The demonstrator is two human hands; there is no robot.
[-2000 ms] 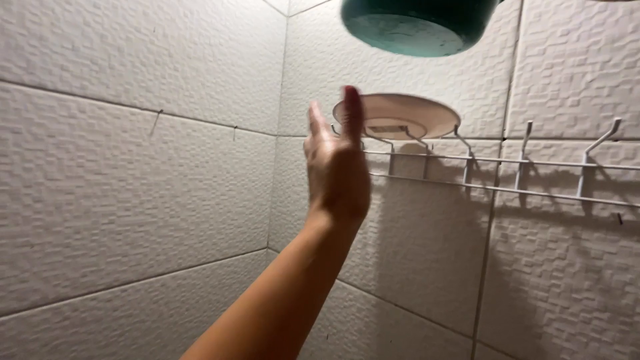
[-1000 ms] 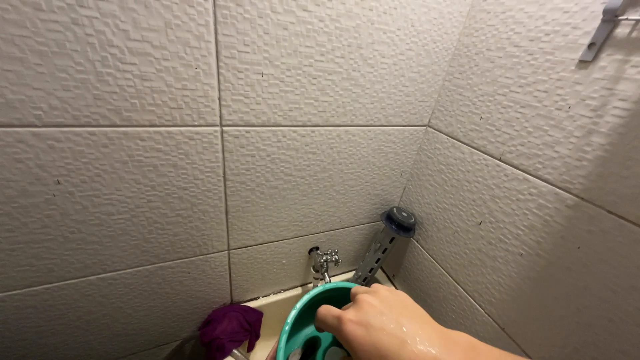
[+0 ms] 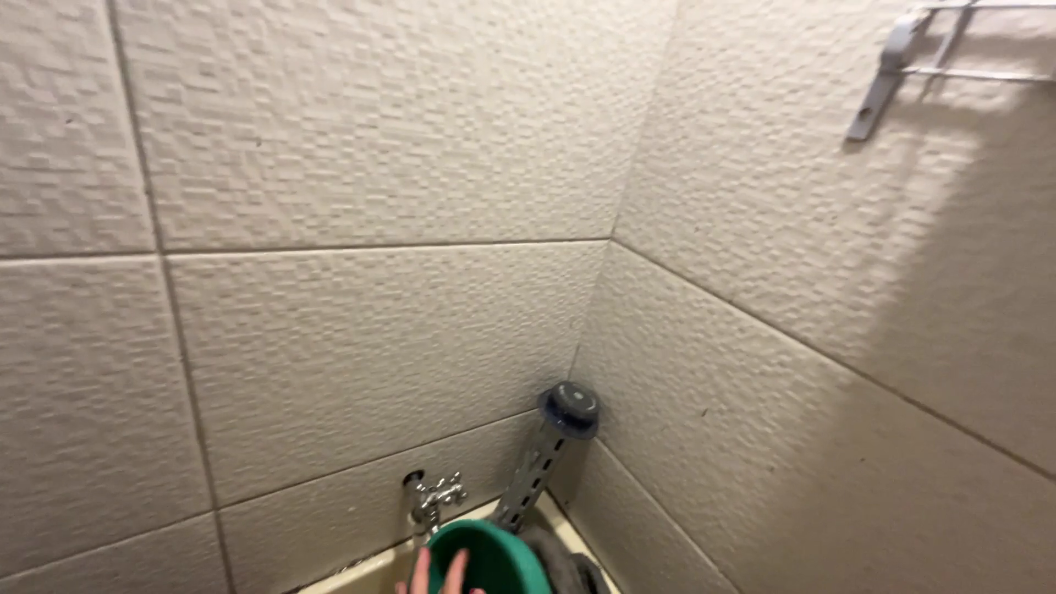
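Note:
At the bottom edge of the head view is a green plastic container [image 3: 495, 549] with a round rim, cut off by the frame. Blurred fingers of one hand, apparently my left hand [image 3: 441, 573], reach up from below at the container's left side, over its opening. The palm is out of frame, so its hold cannot be told. My right hand does not show. Just behind the container, a metal faucet [image 3: 437, 499] with a cross handle sticks out of the tiled wall. Dark grey cloth [image 3: 561, 565] lies against the container's right side.
A grey slotted plastic column [image 3: 532, 474] with a round dark cap [image 3: 571, 406] leans in the corner. Below it runs the cream rim of a basin [image 3: 363, 571]. A wire rack [image 3: 895, 70] is fixed on the right wall at the upper right. Textured tiled walls meet in the corner.
The view has swung from the hook rack down to the faucet corner. The right hand, over the green container a second ago, has left the frame. The purple cloth is out of view.

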